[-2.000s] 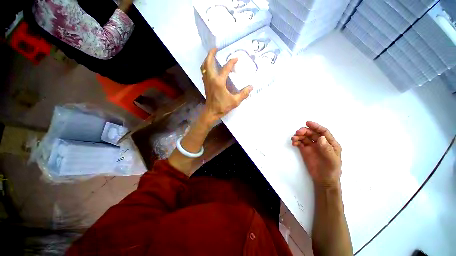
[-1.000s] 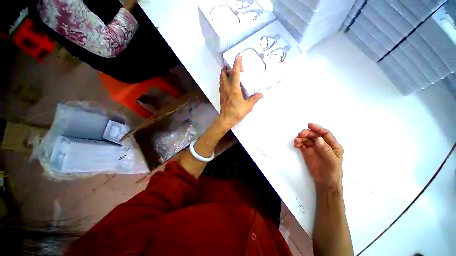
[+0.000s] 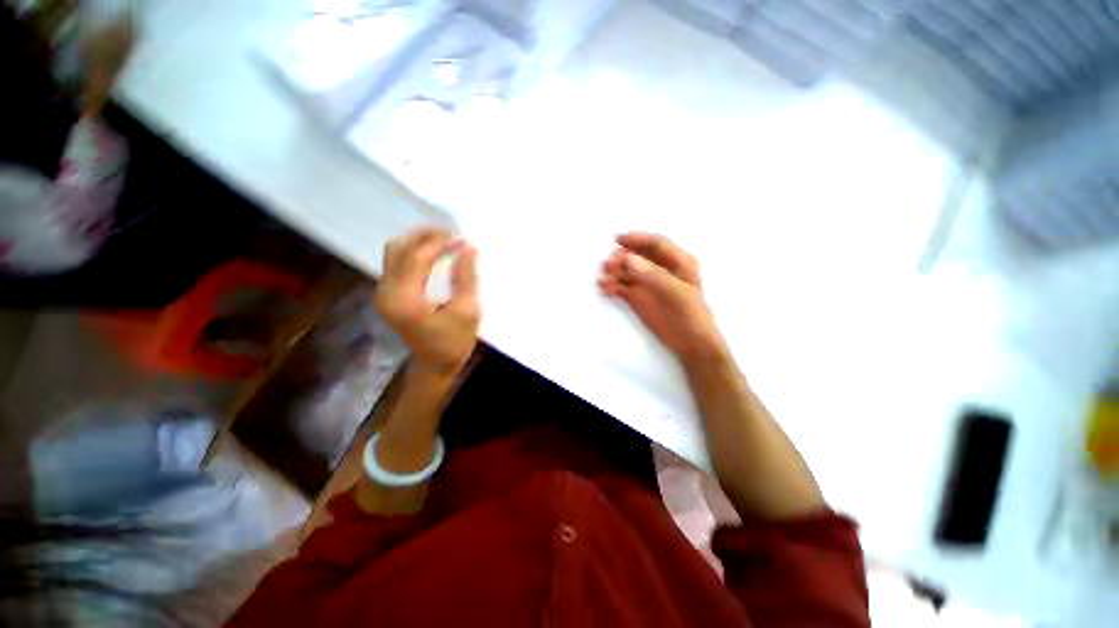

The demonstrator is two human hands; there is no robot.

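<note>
The frame is blurred. White trays with earphone sets (image 3: pixel 430 86) lie at the upper left of the table, their surfaces washed out. My left hand (image 3: pixel 430 301), with a white bangle at the wrist, is at the table's near edge, below the trays and apart from them. Its fingers and thumb are curled around a pale patch; I cannot tell whether that is a held thing or the table showing through. My right hand (image 3: pixel 657 288) is over the table to the right, fingers loosely bent, with nothing visible in it.
Tall white tray stacks (image 3: pixel 1031 86) stand at the upper right. A black smartphone (image 3: pixel 977 478) lies on the white table (image 3: pixel 785 282) at the right. At the left are a person's sleeve (image 3: pixel 86 184), an orange-red stool (image 3: pixel 184 331), an open carton (image 3: pixel 288 417) and bagged pale blocks (image 3: pixel 111 466).
The view has swung right, bringing the phone into sight. My left hand has left the tray stack and curled its fingers. My hands are closer together.
</note>
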